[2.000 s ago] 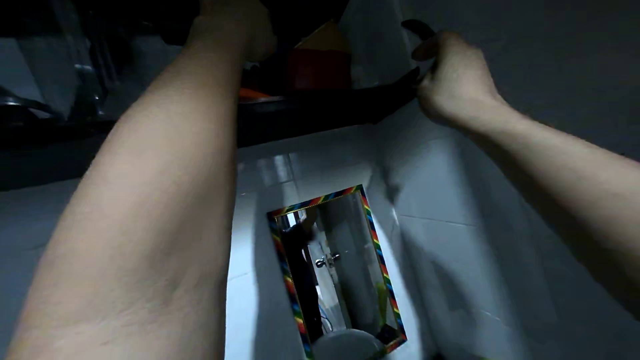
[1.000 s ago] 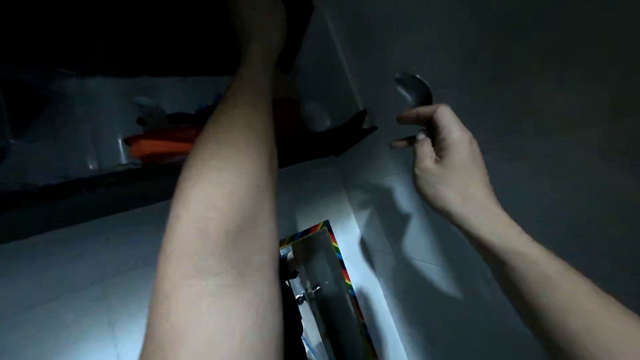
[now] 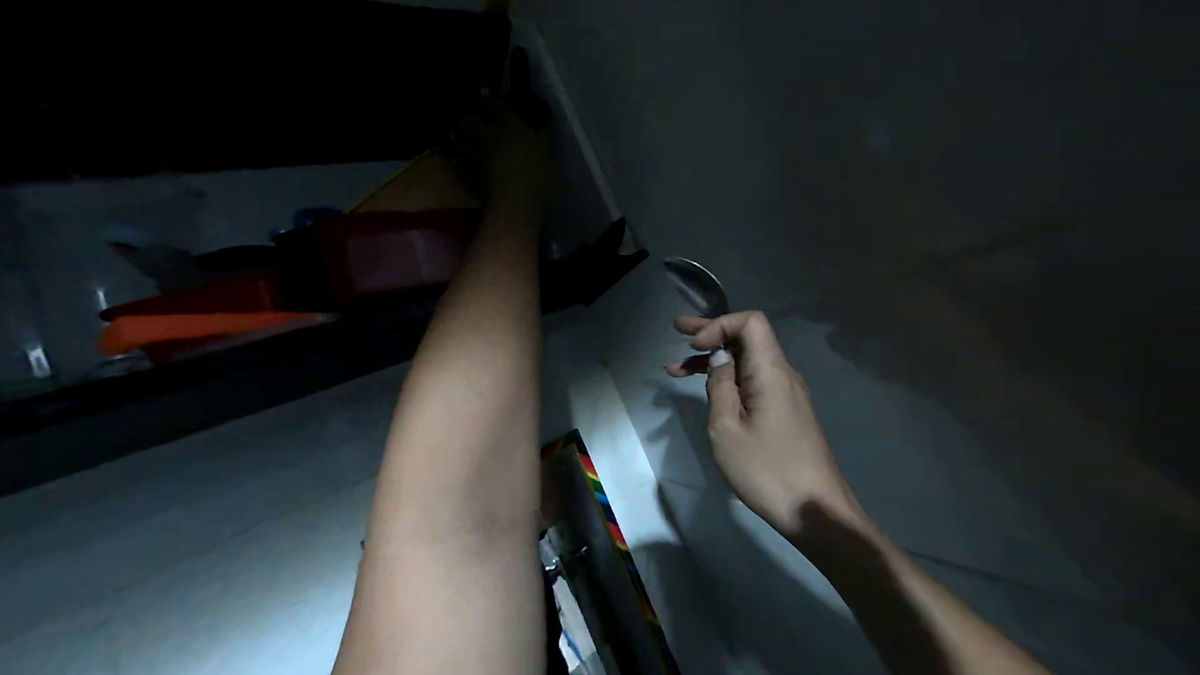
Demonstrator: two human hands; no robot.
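In my right hand is a metal spoon, its bowl pointing up and to the left past the fingers. My left hand reaches up into deep shadow near the wall corner, by the right end of a dark shelf; its fingers and anything in them are too dark to make out. Close under that wrist stand a red plastic container and a yellowish piece. An orange object lies farther left on the shelf.
The dark shelf edge runs across the left, with clear glass-like items on it. A black surface overhangs it. Below hangs a mirror with a colourful striped frame, partly behind my left forearm. Pale tiled wall is at right.
The spoon's bowl now shows clearly above my right hand, which was nearer the shelf end two seconds ago. My left arm stays raised at the shelf. The view has shifted.
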